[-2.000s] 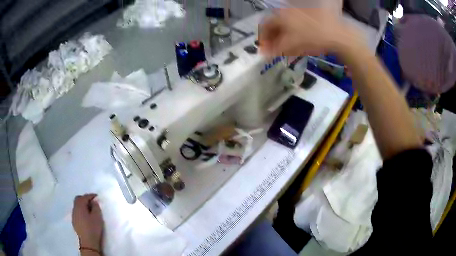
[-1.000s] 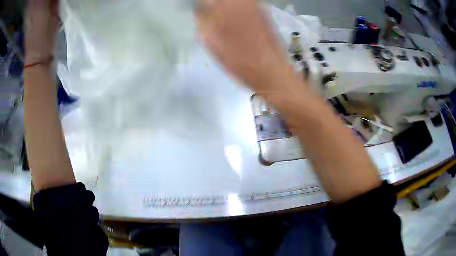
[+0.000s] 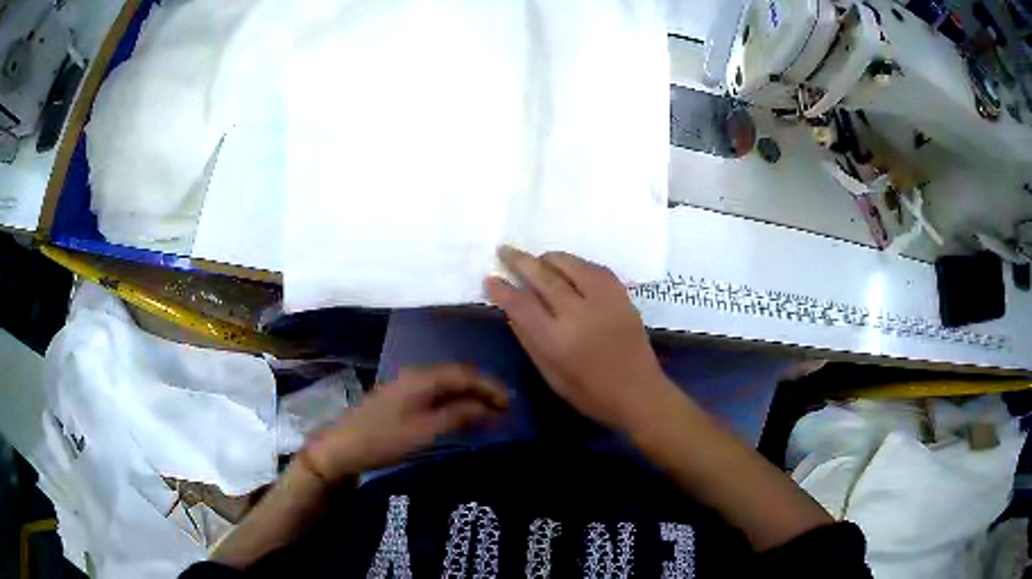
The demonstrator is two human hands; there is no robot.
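Observation:
A large white fabric panel (image 3: pixel 407 158) lies over the tabletop left of the sewing machine, its near edge at the table's front edge. My right hand (image 3: pixel 572 322) rests with its fingertips at the panel's near edge; whether it pinches the cloth cannot be told. My left hand (image 3: pixel 424 413) is below the table edge over my lap, fingers loosely curled and apart, holding nothing visible. The white sewing machine (image 3: pixel 792 51) stands at the upper right, its needle area partly in view, with no cloth seen under it.
More white cloth (image 3: pixel 158 136) lies in the blue side tray (image 3: pixel 77 209) with a yellow rail (image 3: pixel 170 308). White bundles hang at lower left (image 3: pixel 170 396) and lower right (image 3: pixel 905 498). A black phone (image 3: pixel 971 288) and a printed ruler (image 3: pixel 792 305) are at right.
The view has swung down and left. The raised cloth now lies flat across the tabletop. Both hands have come back toward my body, the left one below the table edge.

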